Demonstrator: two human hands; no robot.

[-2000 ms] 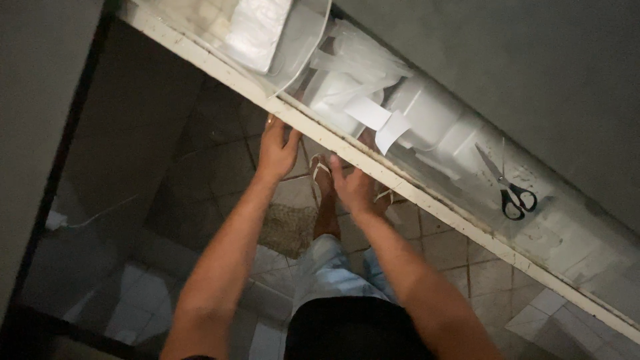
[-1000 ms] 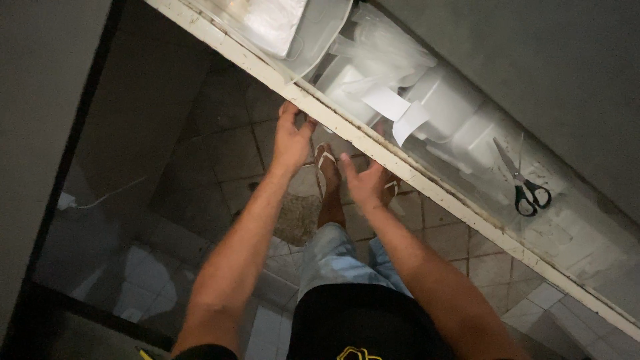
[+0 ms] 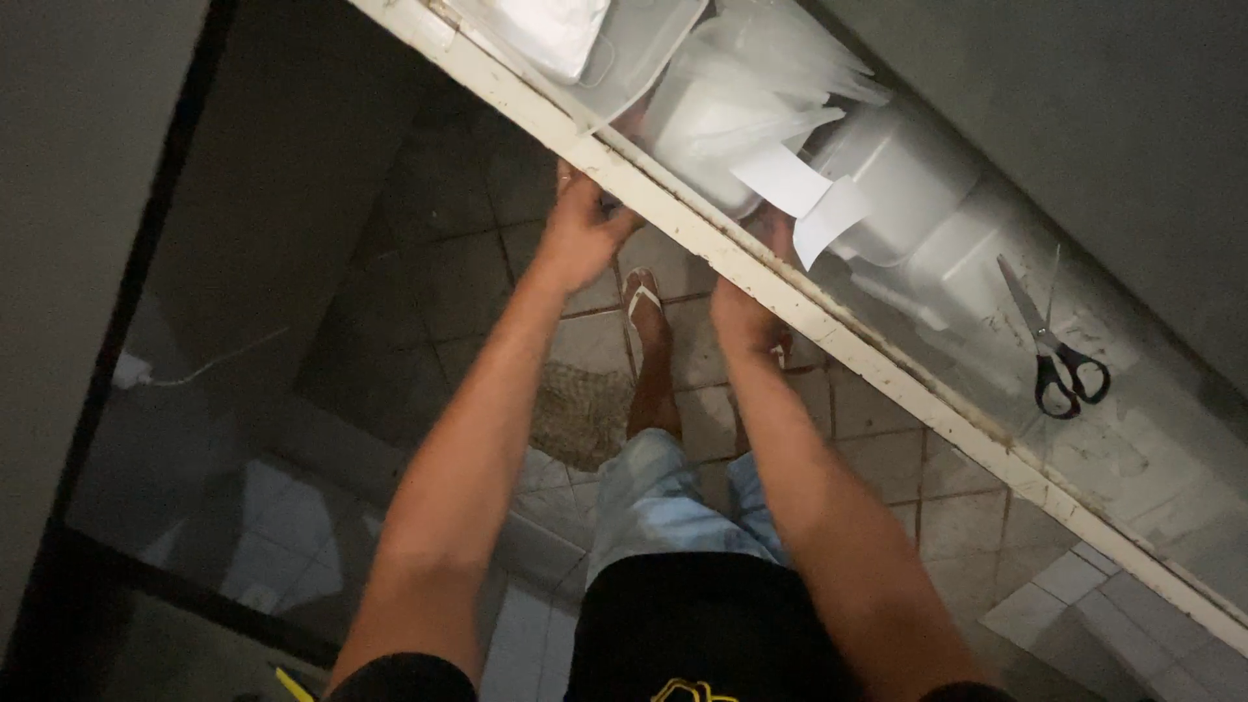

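Observation:
My left hand [image 3: 585, 229] is at the near edge of a glass shelf with a worn, cream-painted edge strip [image 3: 673, 210]; its fingertips go out of sight beneath the strip. Farther right, my right hand [image 3: 746, 312] reaches under the same strip, and its fingers show blurred through the glass. What either hand touches or holds is hidden. Above them on the shelf lie clear plastic containers [image 3: 902, 185], thin plastic bags and a curled white paper strip [image 3: 785, 180]. Scissors with black handles [image 3: 1068, 380] lie partly open toward the right.
A clear plastic tub [image 3: 639, 58] with a white package [image 3: 556, 34] stands at the shelf's upper left, by the strip. Below are a tiled floor [image 3: 877, 468], a mat [image 3: 580, 414] and my feet in flip-flops. A white plug with a cable [image 3: 136, 370] is at the left.
My right hand has moved farther under the shelf edge; its fingers, seen below the strip before, now show through the glass. My left hand stays near the edge.

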